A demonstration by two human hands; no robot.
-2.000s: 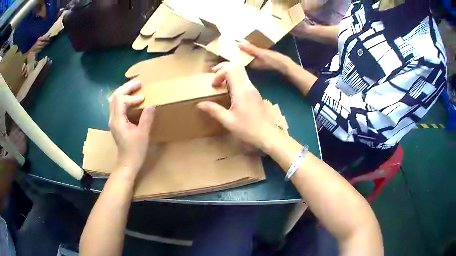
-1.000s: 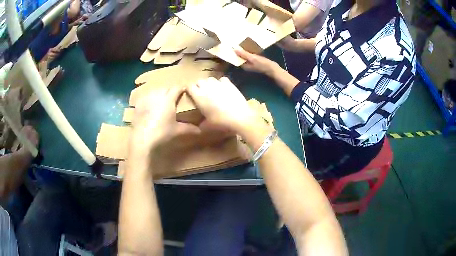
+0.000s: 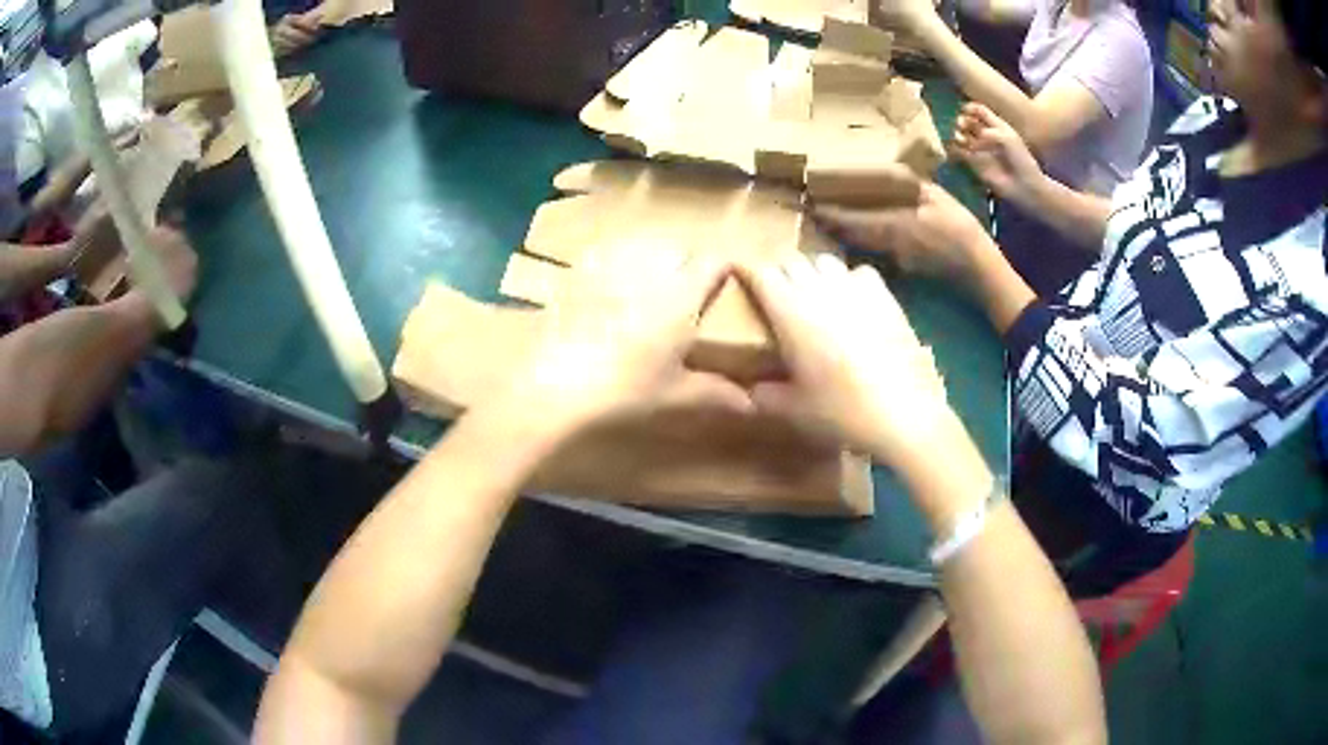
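A part-folded brown mailer box (image 3: 733,317) lies on the stack of box blanks (image 3: 699,469) at the table edge, mostly hidden under my hands; a small panel shows in the gap between thumbs and forefingers. My left hand (image 3: 623,328) holds its left side and my right hand (image 3: 833,342) its right side, thumb tips close together. Both hands are blurred and overexposed, so exact finger contact is unclear. Notched flaps of a blank (image 3: 561,233) stick out beyond my left hand.
A second pile of blanks (image 3: 692,95) and a dark brown case (image 3: 510,51) lie farther across the green table (image 3: 372,160). At right, a person in a patterned shirt handles a part-folded box (image 3: 859,182), seated on a red stool (image 3: 1143,604). A cream tube (image 3: 299,218) rises at left.
The view has swung left, so the table appears farther right. My hands have closed in over the box from its ends, thumbs together. The neighbour's box has been lowered toward the far pile.
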